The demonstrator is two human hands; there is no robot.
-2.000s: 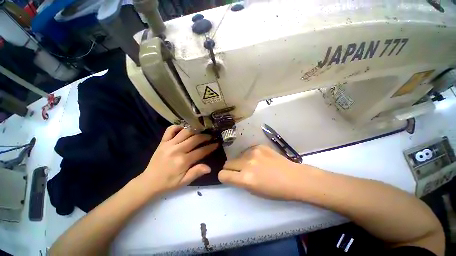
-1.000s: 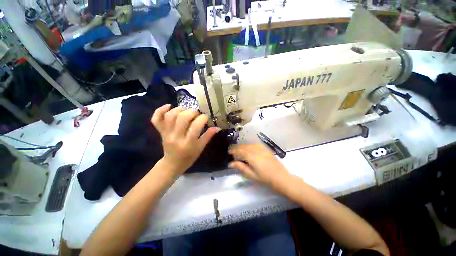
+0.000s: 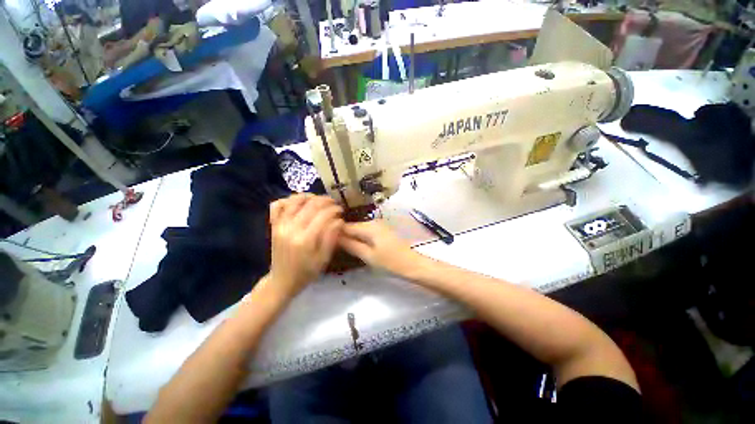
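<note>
A black garment (image 3: 219, 228) lies heaped on the white table left of the needle of a cream sewing machine (image 3: 497, 124) marked "JAPAN 777". A black-and-white patterned patch (image 3: 300, 174) shows on it beside the machine head. My left hand (image 3: 305, 236) is on the garment just in front of the needle area, fingers bent over the cloth. My right hand (image 3: 372, 246) meets it there, its fingertips at the left fingers. The hands hide the cloth between them and most of the presser foot. Black thread snips (image 3: 432, 225) lie on the machine bed.
Two white bobbins (image 3: 594, 225) sit in a recessed tray at right. More black cloth (image 3: 695, 137) lies on the table's far right. A red-handled item (image 3: 126, 204) and a dark rounded rectangle (image 3: 98, 319) are at left. Other tables and blue cloth stand behind.
The view has drawn back from the machine since the oldest frame. Since the last one, my left hand has lowered onto the cloth and my right hand has moved left to meet it.
</note>
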